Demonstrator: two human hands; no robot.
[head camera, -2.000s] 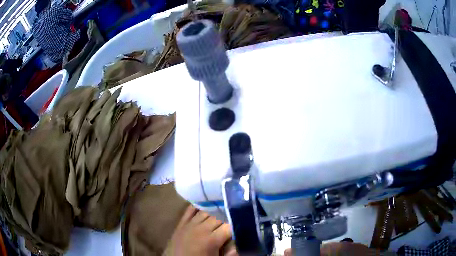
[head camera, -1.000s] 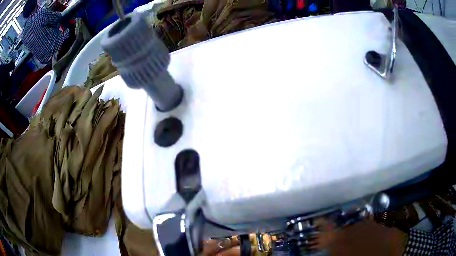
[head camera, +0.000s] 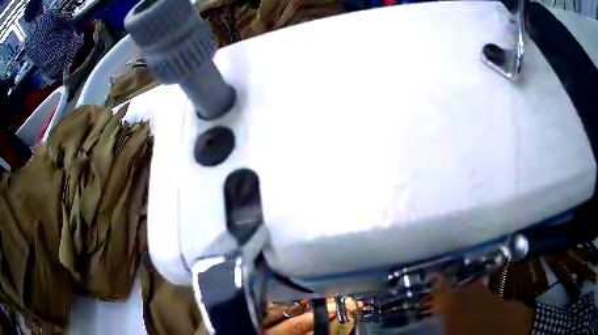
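Note:
The white sewing machine head (head camera: 380, 137) fills most of the view. The shiny take-up lever guard (head camera: 223, 294) is at its lower left end. Fingers of my left hand (head camera: 292, 322) show small under the head, right of the guard, cut off by the bottom edge. My right hand (head camera: 482, 311) is dark and blurred below the tension parts (head camera: 410, 281), with a checked cuff at the wrist. What either hand holds is hidden. A brown fabric panel (head camera: 170, 304) lies left of the guard. The needle and presser foot cannot be made out.
A large ruffled bundle of brown panels (head camera: 98, 216) lies at left on the white table (head camera: 108, 317). Brown zippers (head camera: 524, 278) fan out at lower right. A white tub (head camera: 108, 69) with brown cloth stands behind. A grey ribbed knob (head camera: 174, 42) rises from the head.
The view has shifted closer to the machine head. My left hand, earlier on the panel left of the guard, now shows right of it. My right hand and checked cuff have come into view at lower right.

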